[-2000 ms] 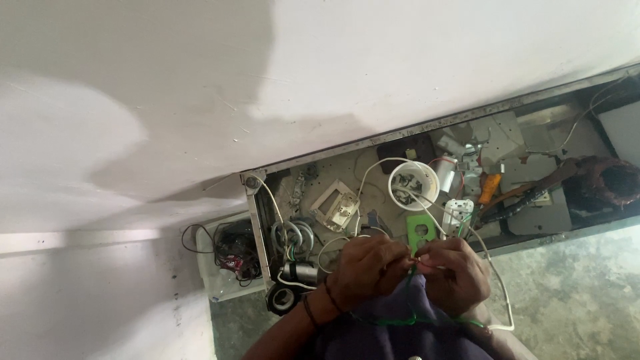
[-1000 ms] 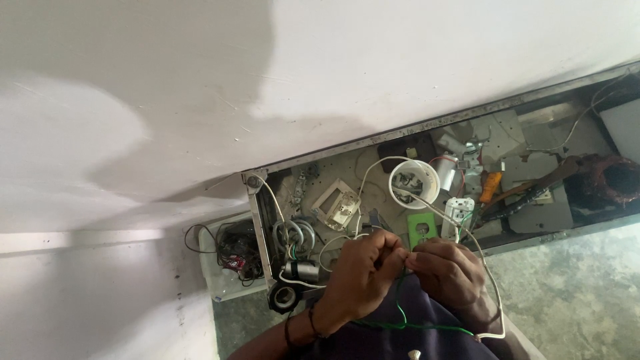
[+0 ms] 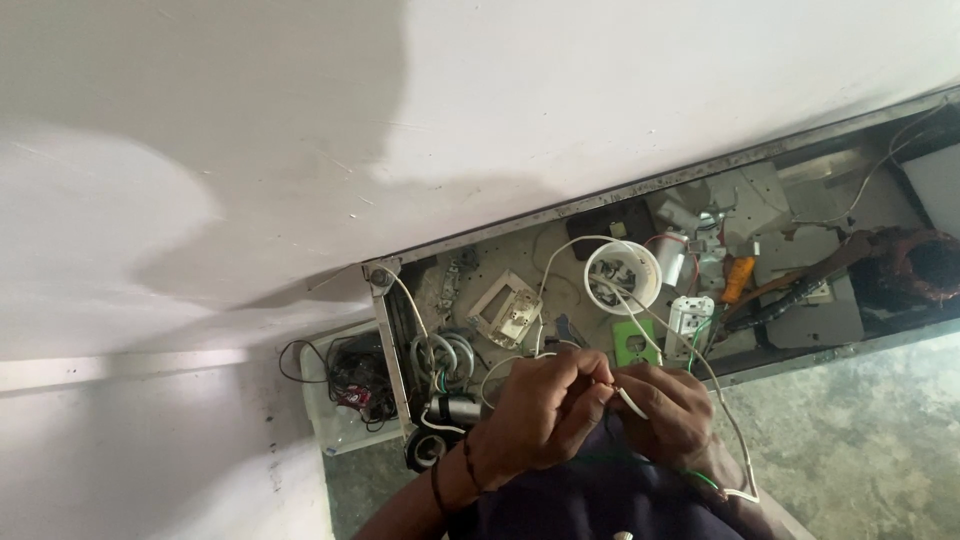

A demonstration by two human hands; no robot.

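My left hand (image 3: pixel 544 409) and my right hand (image 3: pixel 664 412) meet at the lower middle, fingertips almost touching. Between them they pinch the bared copper end of a wire, and a short white insulated wire (image 3: pixel 632 403) sticks out by my right fingers. A green wire (image 3: pixel 703 478) passes under my right wrist and meets a white cable (image 3: pixel 742 450) at a copper joint. Just beyond my hands lie a green plate with a cutout (image 3: pixel 634 341) and a white socket unit (image 3: pixel 690 322). Part of the held wire is hidden by my fingers.
A metal-framed bench (image 3: pixel 600 201) runs along the wall. On it are a white tub (image 3: pixel 651 279) with small parts, an orange-handled tool (image 3: pixel 739 279), a beige switch frame (image 3: pixel 487 300), a silver cylinder (image 3: pixel 454 409) and a copper coil (image 3: pixel 926 262). A plastic bin (image 3: pixel 319 405) of black wires stands left.
A short white wire end now shows at my right fingers. The green wire that hung below my hands is now mostly out of sight. Both hands stay close together.
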